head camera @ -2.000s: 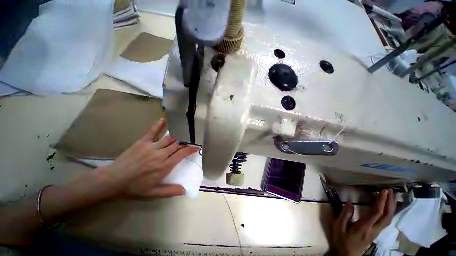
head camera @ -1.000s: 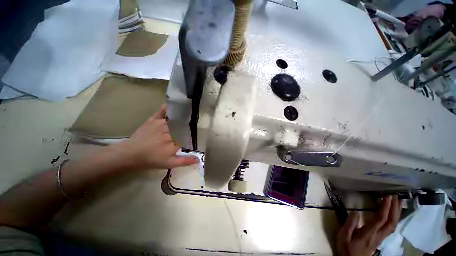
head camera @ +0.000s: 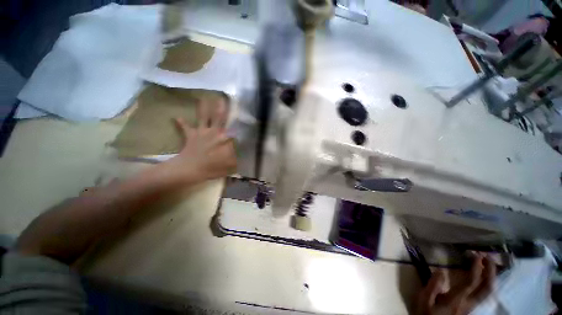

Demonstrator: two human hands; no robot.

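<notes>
The cream lockstitch sewing machine fills the middle and right. My left hand lies with spread fingers on the right part of a khaki panel, left of the machine head; a white edge shows under the panel. The metal plate under the needle area is bare of cloth. My right hand rests at the lower right, fingers curled, beside the dark thread snips; whether it touches them is unclear. The frame is blurred.
A pile of white pieces lies at the upper left. A smaller khaki piece on white lies behind the panel. A purple-black rectangle sits under the arm. White pieces lie at the lower right.
My left hand has moved from beside the needle up and back onto the khaki panel. The small white piece by the needle is no longer visible. My right hand has stayed about in place.
</notes>
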